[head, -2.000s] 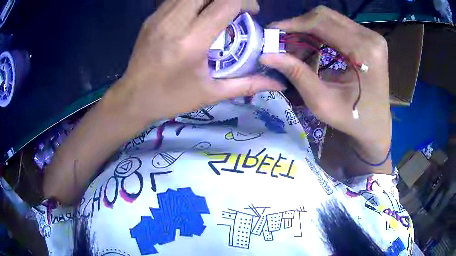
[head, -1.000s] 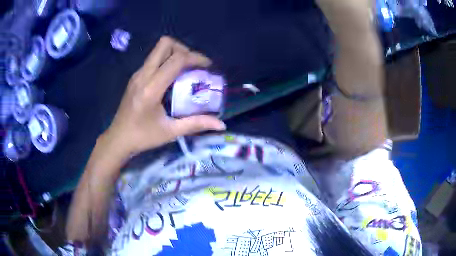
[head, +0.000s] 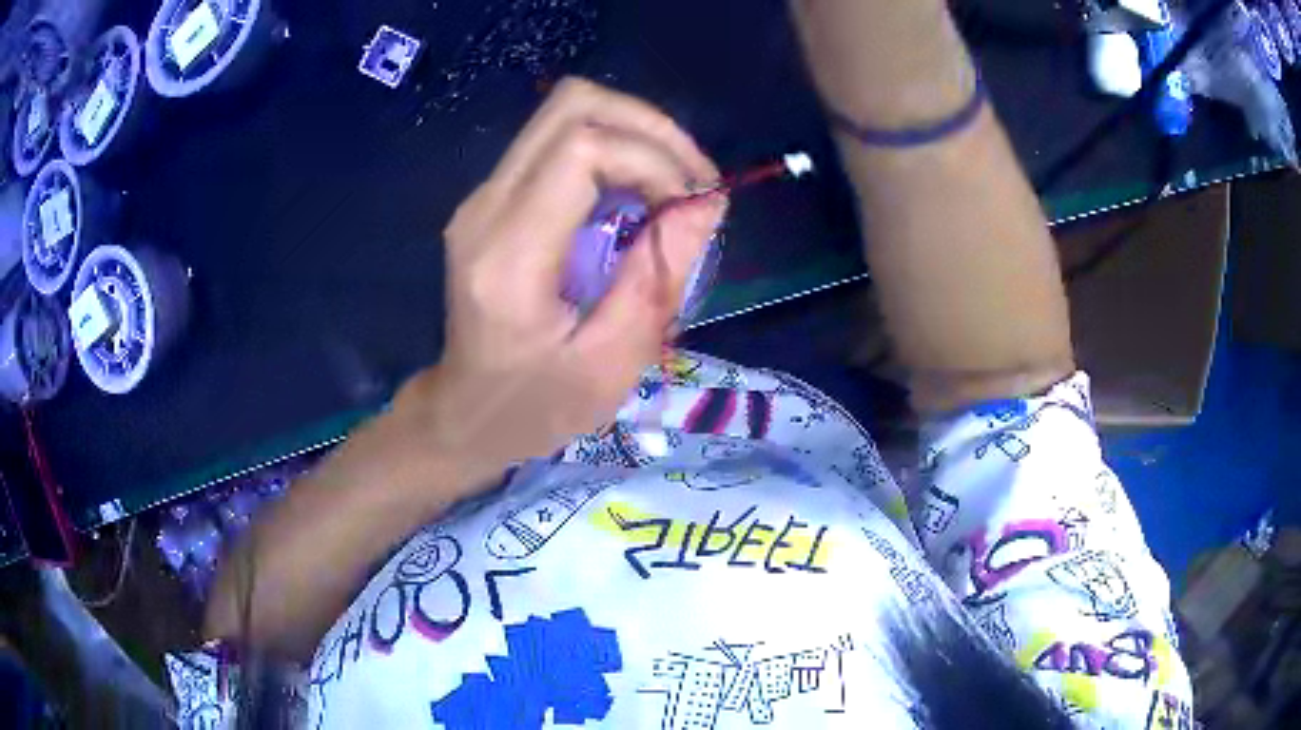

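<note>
My left hand (head: 578,264) is closed around a white, lilac-looking housing (head: 606,243) near the bench's front edge; the fingers cover much of it. Red and dark lead wires (head: 735,181) come out of it past the fingertips and end in a small white plug (head: 798,164). My right forearm (head: 956,214), with a dark band at the wrist, reaches up and away over the bench; the right hand is cut off by the top edge.
Several spoked housings (head: 114,320) stand at the left. A small squarish part (head: 390,56) and scattered dark specks, apparently screws (head: 521,32), lie at the back. A red-edged phone (head: 39,499) lies lower left. An open cardboard box (head: 1149,307) is below the edge at right.
My right hand has left the housing and moved up out of view. My left hand has turned the housing, lowered it towards the front edge, and more recently closed its fingers further over it.
</note>
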